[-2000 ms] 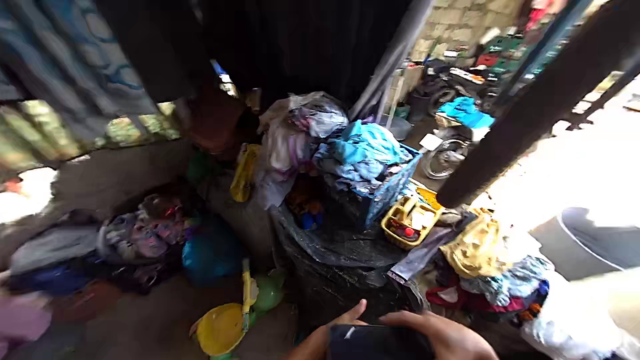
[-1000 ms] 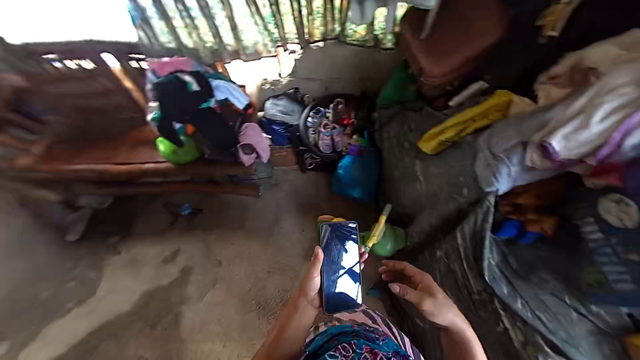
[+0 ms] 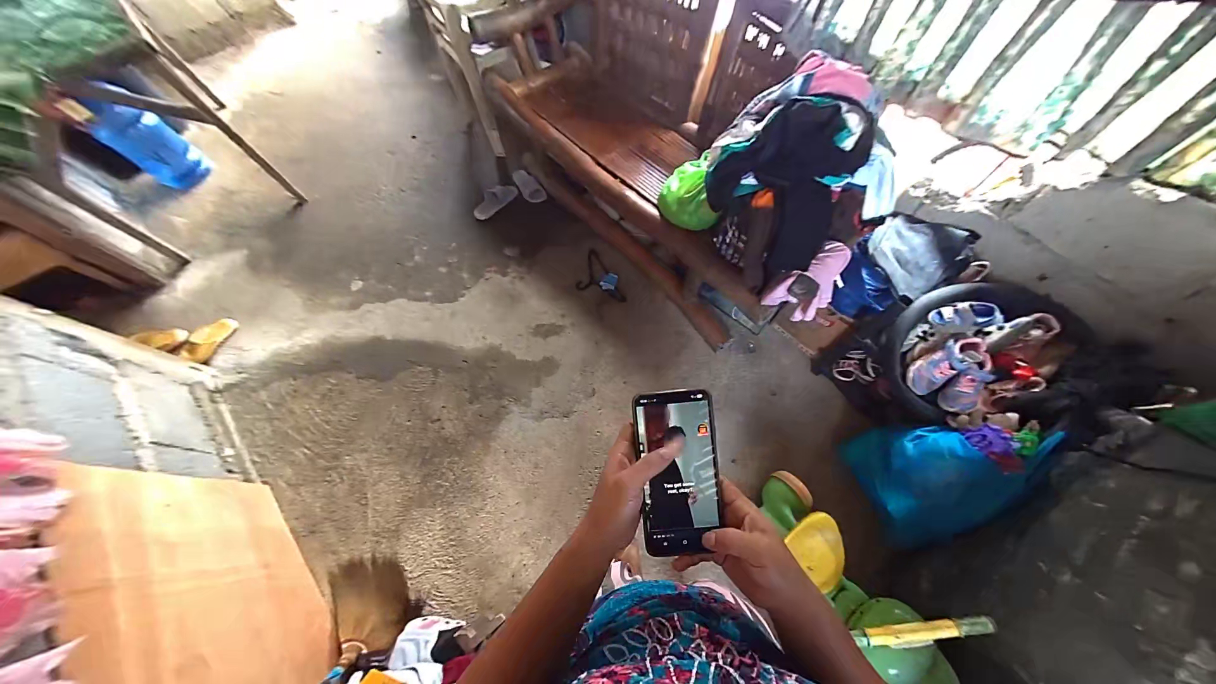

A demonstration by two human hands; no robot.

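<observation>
A smartphone (image 3: 680,513) in a dark case is upright between my hands, its screen lit with a picture and some writing. My left hand (image 3: 622,489) grips the phone's left edge, with the thumb over the screen. At the lower right corner of the phone, my right hand (image 3: 746,541) holds it with the thumb at the bottom edge. Below the phone lies blue and pink patterned cloth (image 3: 665,632) over my lap. A green and yellow plastic ride-on toy (image 3: 817,551) stands on the floor just right of my right hand.
A bamboo bench (image 3: 617,142) bears piled clothes (image 3: 807,142). Shoes fill a black round tub (image 3: 893,332) beside a blue plastic bag (image 3: 931,484). Yellow slippers (image 3: 207,339) lie left on the concrete floor (image 3: 427,446). A broom (image 3: 369,603) and an orange board (image 3: 180,579) are lower left.
The view has swung left toward the bench. My right hand, apart from the phone a second ago, now holds its lower right side. The phone's screen, dark with reflections before, now shows a picture.
</observation>
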